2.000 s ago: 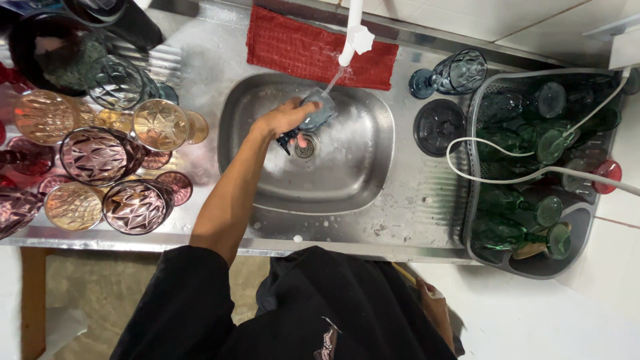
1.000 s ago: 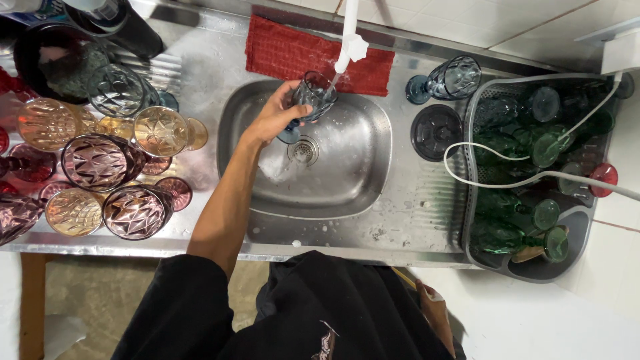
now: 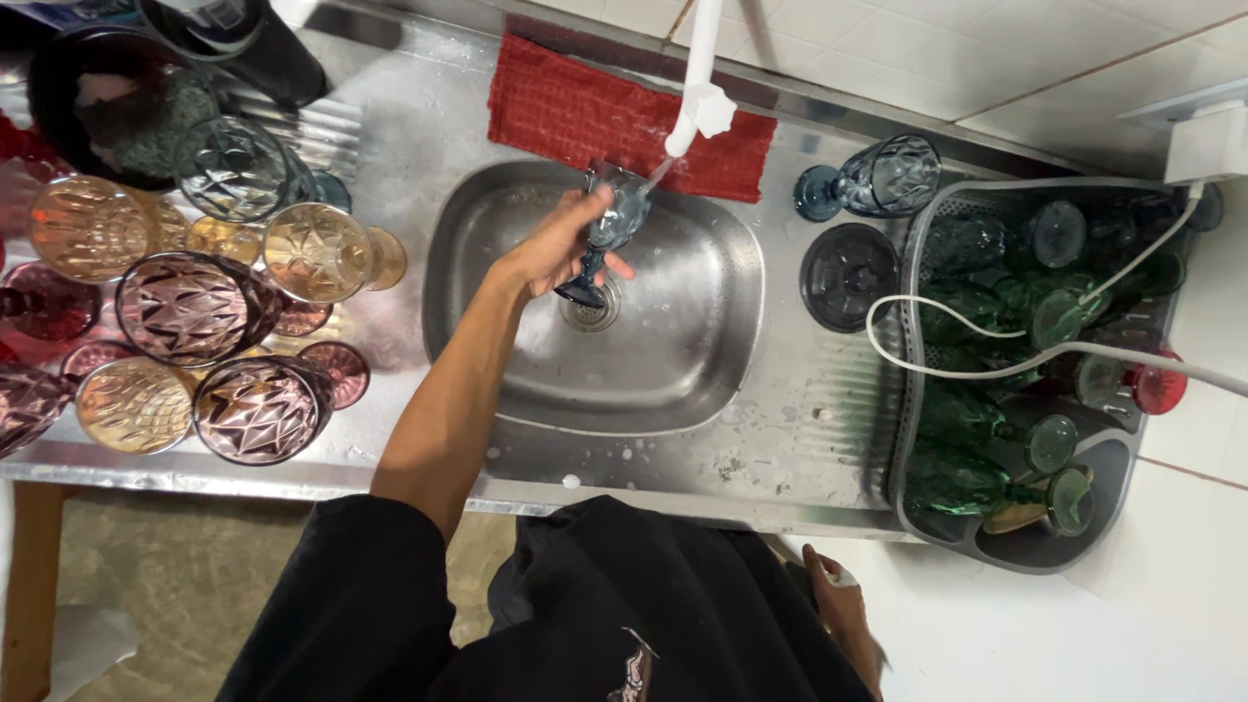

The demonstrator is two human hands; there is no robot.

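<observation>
My left hand (image 3: 570, 239) grips a blue-grey faceted glass goblet (image 3: 619, 210) over the steel sink (image 3: 673, 390). The goblet is tilted, its bowl under a thin stream from the white faucet (image 3: 695, 88) and its foot near the drain (image 3: 592, 304). My right hand (image 3: 836, 590) hangs low beside my black shirt, beyond the counter's front edge; its fingers are partly hidden, and a small pale patch shows at it. Another blue goblet (image 3: 882, 180) lies on its side right of the sink, above a dark round ribbed item (image 3: 848, 276).
Amber (image 3: 317, 253), purple (image 3: 261, 409) and red goblets crowd the left counter near a dark bowl (image 3: 54, 107) and a black container (image 3: 263, 58). A red cloth (image 3: 556, 107) lies behind the sink. At right, a grey rack (image 3: 912, 390) holds green and blue glassware; a white cable (image 3: 936, 370) crosses it.
The goblet in my left hand was low over the drain two seconds ago; it is now higher, under the stream, with its bowl turned up and toward the faucet.
</observation>
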